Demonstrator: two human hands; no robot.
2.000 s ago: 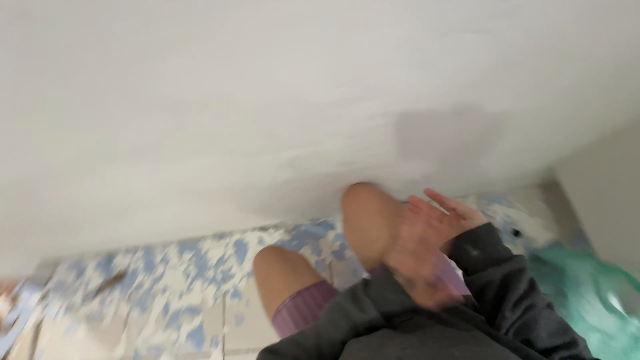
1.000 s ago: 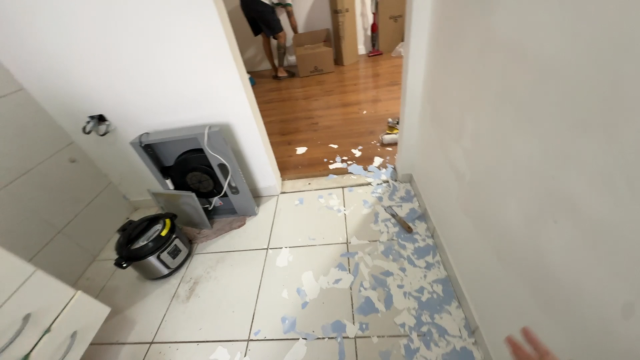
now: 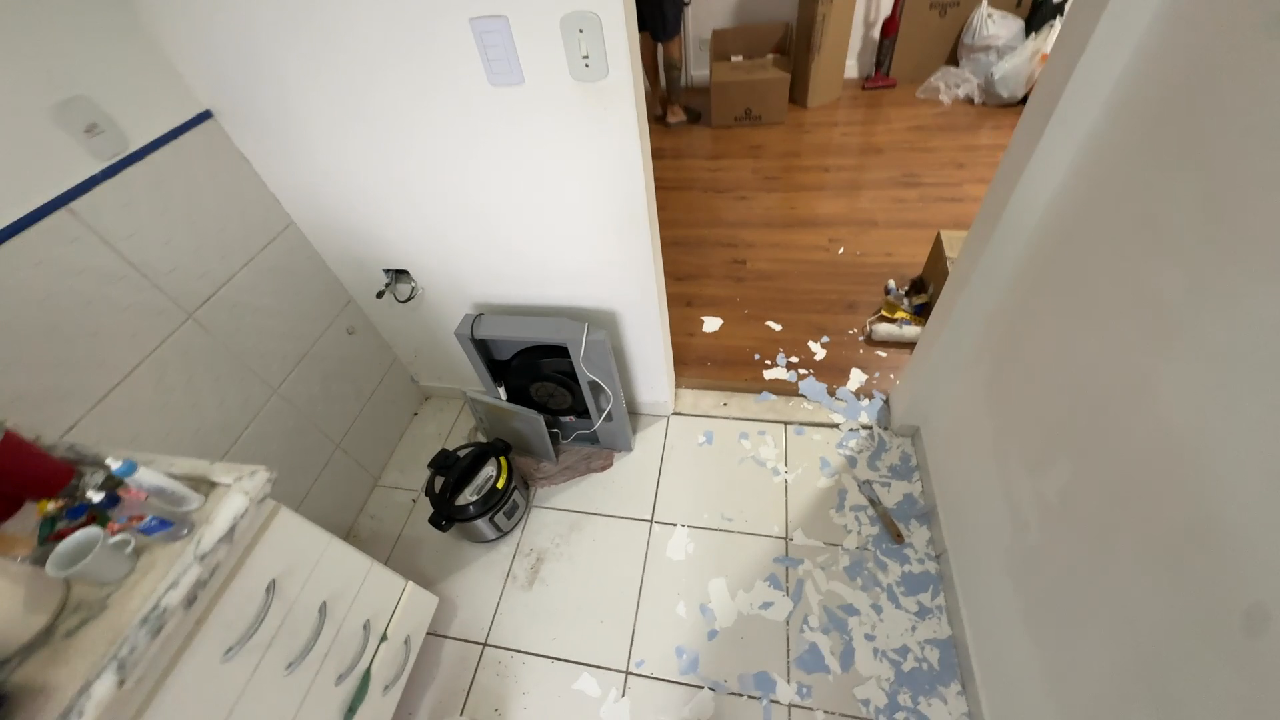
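Neither my left hand nor my right hand shows in the head view now. Blue and white paint flakes [image 3: 850,610] lie scattered along the foot of the right wall [image 3: 1120,380], over the white floor tiles and across the threshold. Among them rests a scraper-like tool [image 3: 882,512] with a brown handle. On the wooden floor past the doorway, a paint roller [image 3: 893,332] lies beside a cardboard box's edge.
An electric pressure cooker [image 3: 478,492] stands on the tiles before a grey range hood [image 3: 610,400] leaning on the wall. White drawers [image 3: 290,620] under a cluttered counter [image 3: 225,480] occupy the lower left. Beyond the doorway are a person's legs [image 3: 672,70], cardboard boxes [image 3: 750,92] and plastic bags [image 3: 995,50].
The view has swung from the wall and my knees to the doorway. Both hands showed two seconds ago, fingertips at the lower right one second ago, and none shows now.
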